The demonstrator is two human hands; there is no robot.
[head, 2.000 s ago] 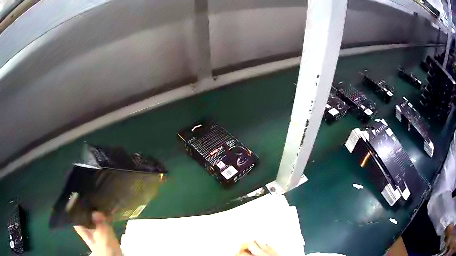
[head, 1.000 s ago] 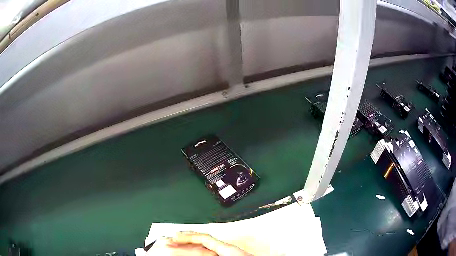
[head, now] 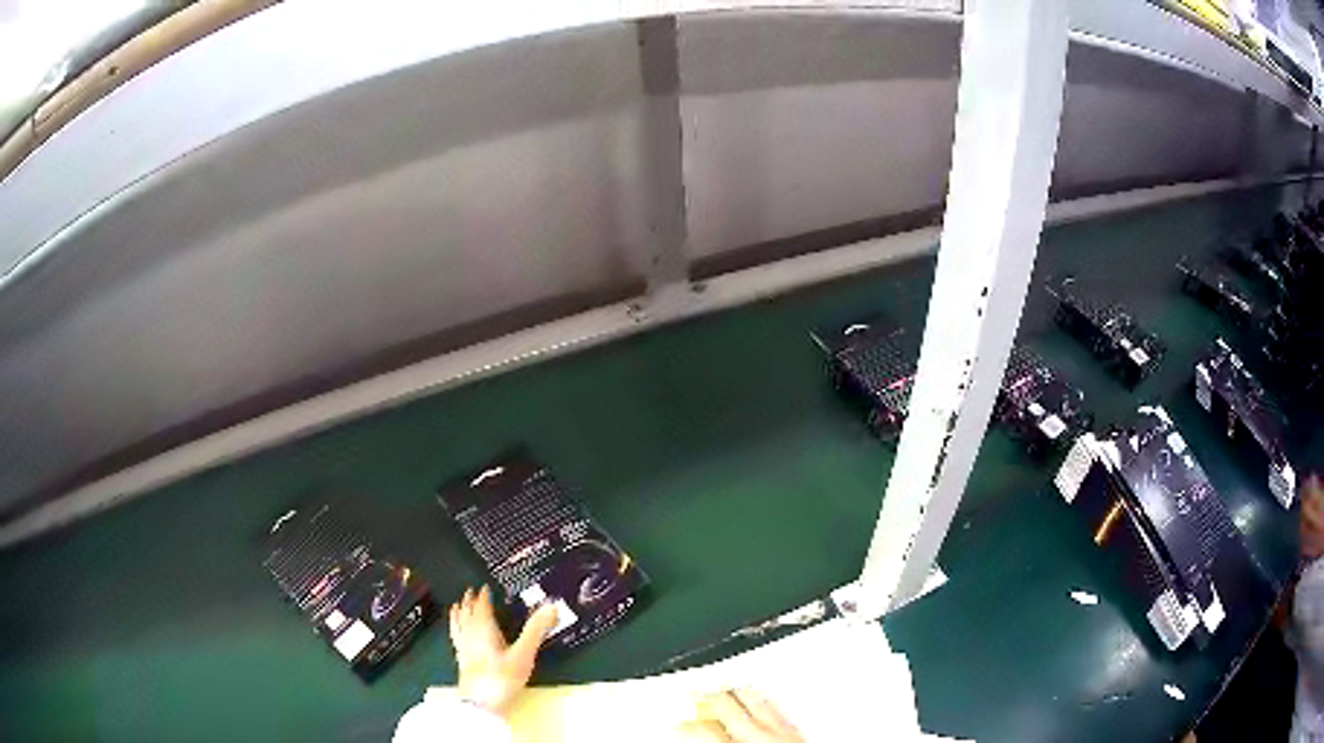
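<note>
Two black printed boxes lie back side up on the green surface, a left box (head: 349,588) and a right box (head: 545,544). Each has a small slot at its far end and white labels near its near end. My left hand (head: 497,650) is open with its fingers apart. It reaches between the near ends of the boxes, its thumb at the right box's label; whether it touches is unclear. My right hand (head: 741,717) is over a white sheet (head: 857,675), washed out and cut off by the bottom edge; its grip is unclear.
A pale post (head: 966,334) stands right of centre. Behind it are more black boxes (head: 871,370). A black pile with white ends (head: 1162,515) lies at right, with white scraps nearby. A grey panel (head: 436,218) runs along the back. Part of a person shows at the right edge.
Two boxes now lie side by side where one lay a second ago. The folded black piece held two seconds ago is out of my hand. My left hand has reached out. Boxes near the post have shifted left.
</note>
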